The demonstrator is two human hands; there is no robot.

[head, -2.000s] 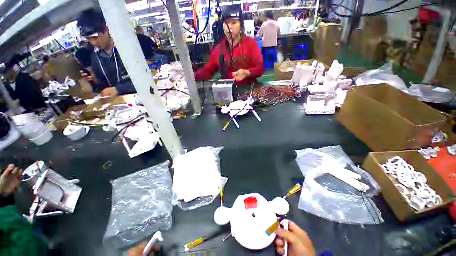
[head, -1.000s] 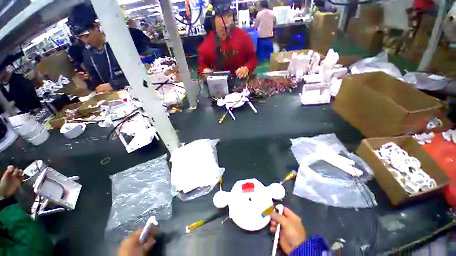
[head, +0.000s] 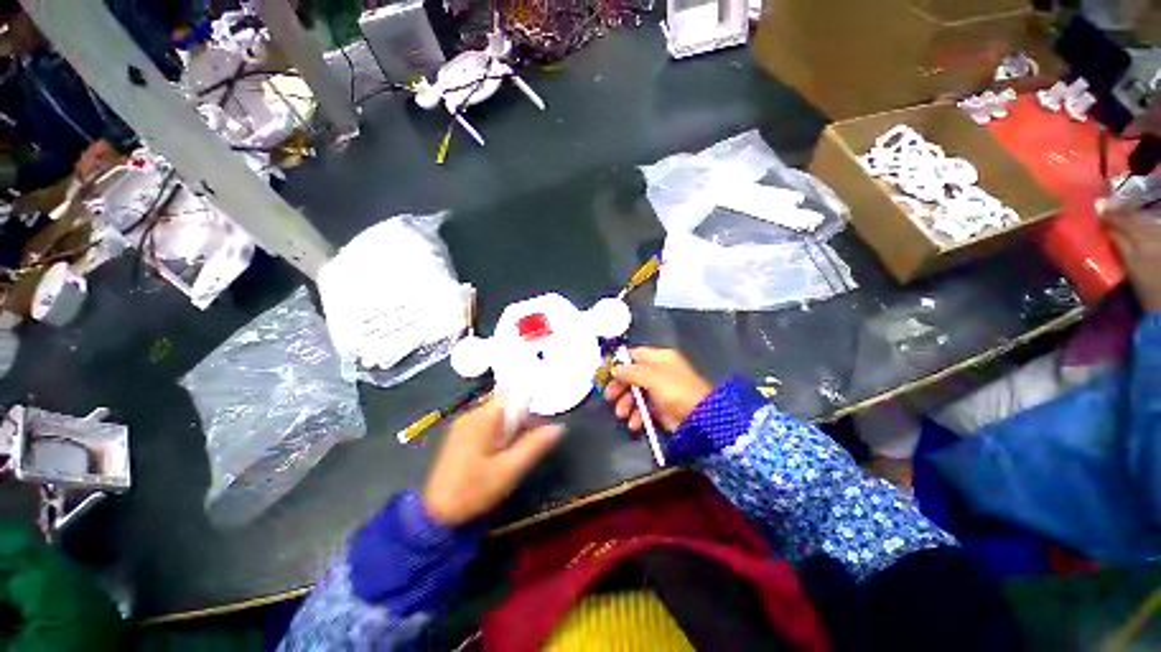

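Observation:
A white camera housing (head: 548,363) with two round knobs and a red patch (head: 532,327) lies on the dark bench in front of me. Gold-tipped leads stick out beside it, one at upper right (head: 644,275) and one at lower left (head: 433,419). My right hand (head: 656,389) grips a white antenna cover (head: 646,417) at the housing's right side, with a gold tip near its fingertips. My left hand (head: 481,456) is at the housing's lower left edge; a small white piece, apparently another antenna cover (head: 516,410), shows between its thumb and fingers, mostly hidden.
A bag of antenna covers (head: 388,299) and a crinkled clear bag (head: 274,408) lie left. An open plastic bag (head: 738,261) with white sticks lies right, beside a low carton (head: 907,261) of white ring parts. A metal post (head: 191,147) stands at upper left. A neighbour's hand (head: 1133,242) shows far right.
The view has tilted down, showing my sleeves and the bench edge. My left hand has moved right, from beside the housing to its lower left edge. My right hand still holds its cover.

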